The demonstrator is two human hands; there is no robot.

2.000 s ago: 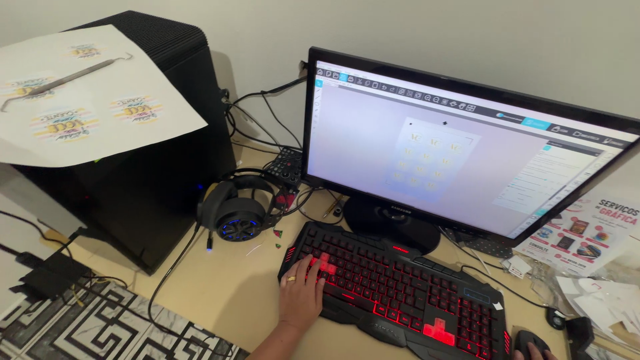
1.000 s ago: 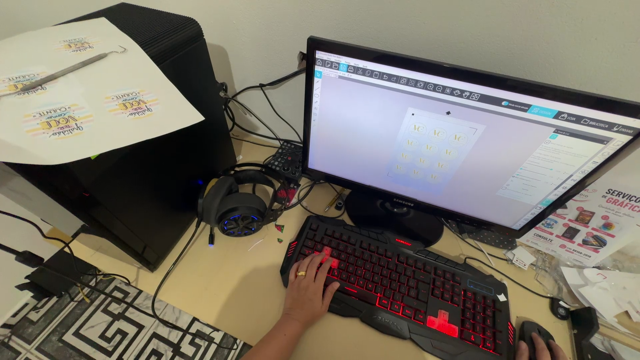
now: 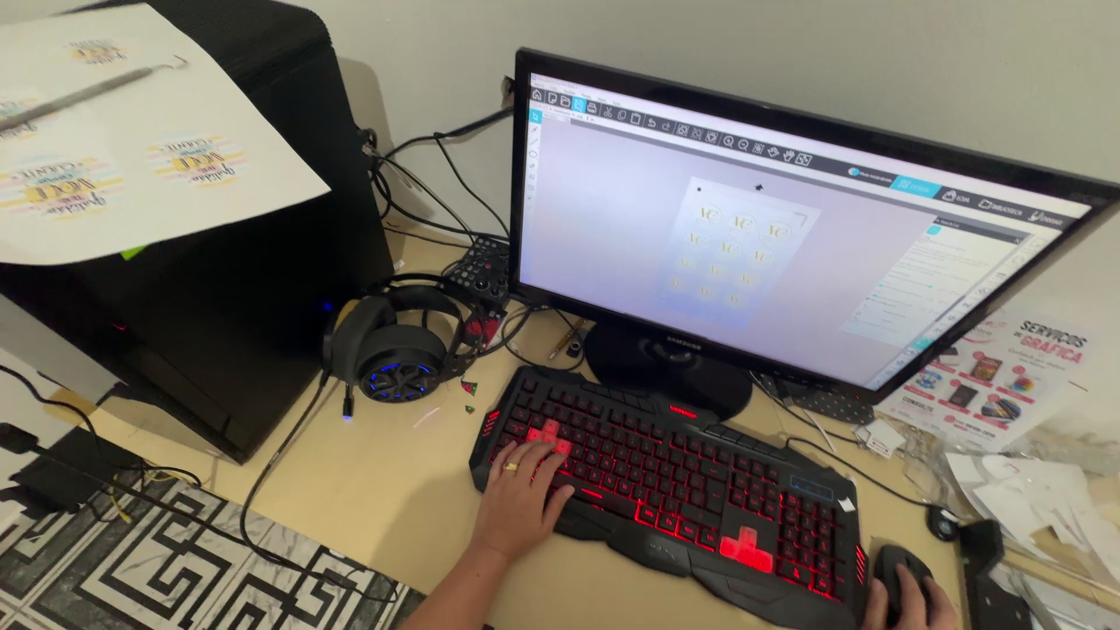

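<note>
My left hand (image 3: 522, 503) rests with spread fingers on the left end of a black keyboard (image 3: 665, 490) lit in red, near the red keycaps; a ring is on one finger. At the lower right my right hand (image 3: 912, 604) lies over a black computer mouse (image 3: 899, 564), its wrist cut off by the frame edge. Behind the keyboard stands a Samsung monitor (image 3: 682, 343), whose screen displays a design program with a page of round, repeated gold motifs.
A black computer tower (image 3: 262, 332) at left carries a printed sheet (image 3: 262, 188) and a metal hooked pick (image 3: 96, 90). Beside it lie a headset (image 3: 394, 354) with blue lights and tangled cables (image 3: 429, 188). Paper scraps (image 3: 1015, 503) and a printed flyer (image 3: 980, 385) are at right.
The view has shifted slightly. Both hands stay at the keyboard and mouse, with no other plain change.
</note>
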